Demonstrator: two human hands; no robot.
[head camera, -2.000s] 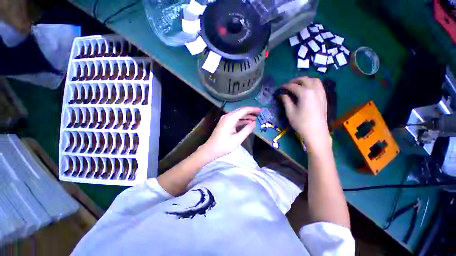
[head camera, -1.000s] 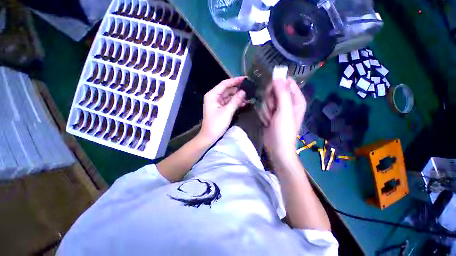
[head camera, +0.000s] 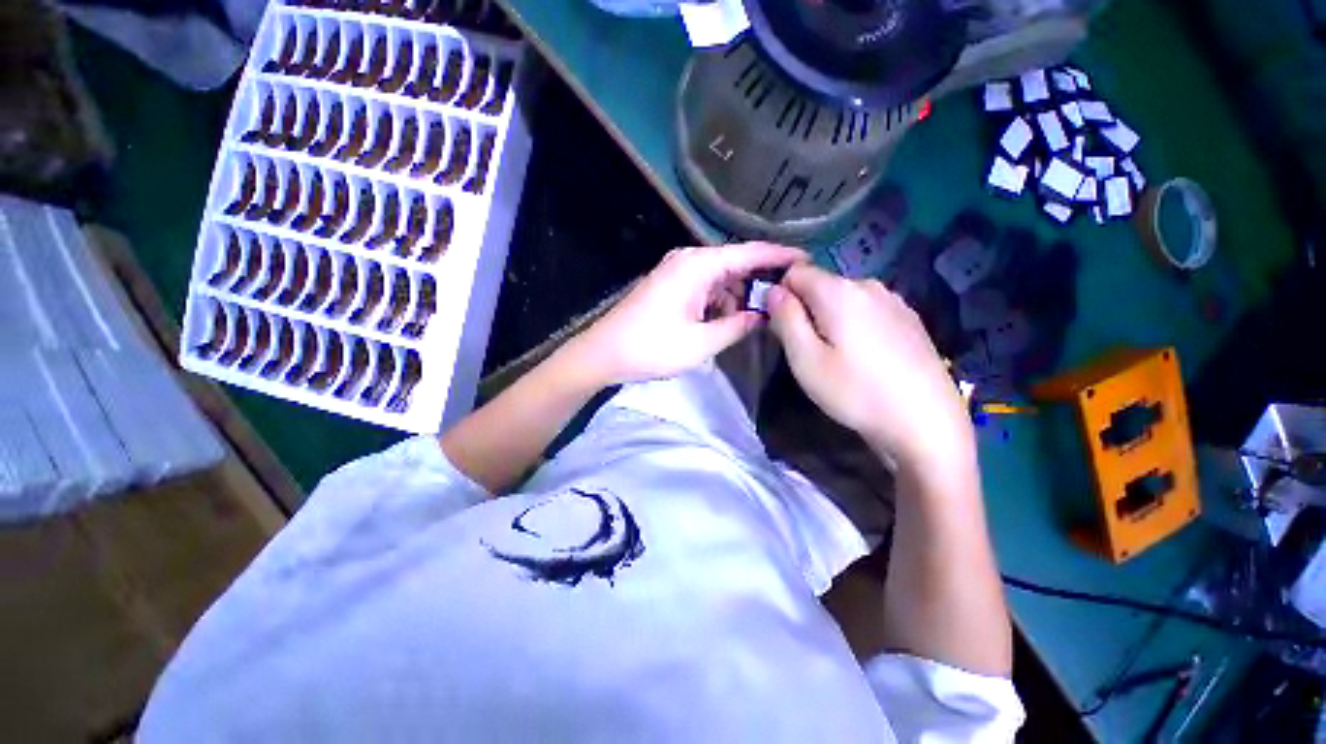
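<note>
My left hand (head camera: 686, 314) and my right hand (head camera: 858, 346) meet at the bench edge, fingertips together. Between them is a small part with a white face (head camera: 759, 295), mostly hidden by the fingers. My left hand grips it from the left and my right fingertips press on it. The grey ribbed label dispenser (head camera: 785, 146) stands just beyond my hands, a white label (head camera: 714, 21) sticking out from its black disc. A loose heap of dark parts (head camera: 1003, 284) lies beyond my right hand.
Black-and-white pieces (head camera: 1066, 146) lie in a pile at the back right, beside a tape roll (head camera: 1178, 225). An orange fixture (head camera: 1134, 458) stands at the right. A black cable (head camera: 1163, 616) crosses the bench. A white tray of curved parts (head camera: 468, 276) is on the left.
My right hand has moved from the dispenser's front with a white label to my left fingertips, where a dark part was held. The label is now at the part between both hands.
</note>
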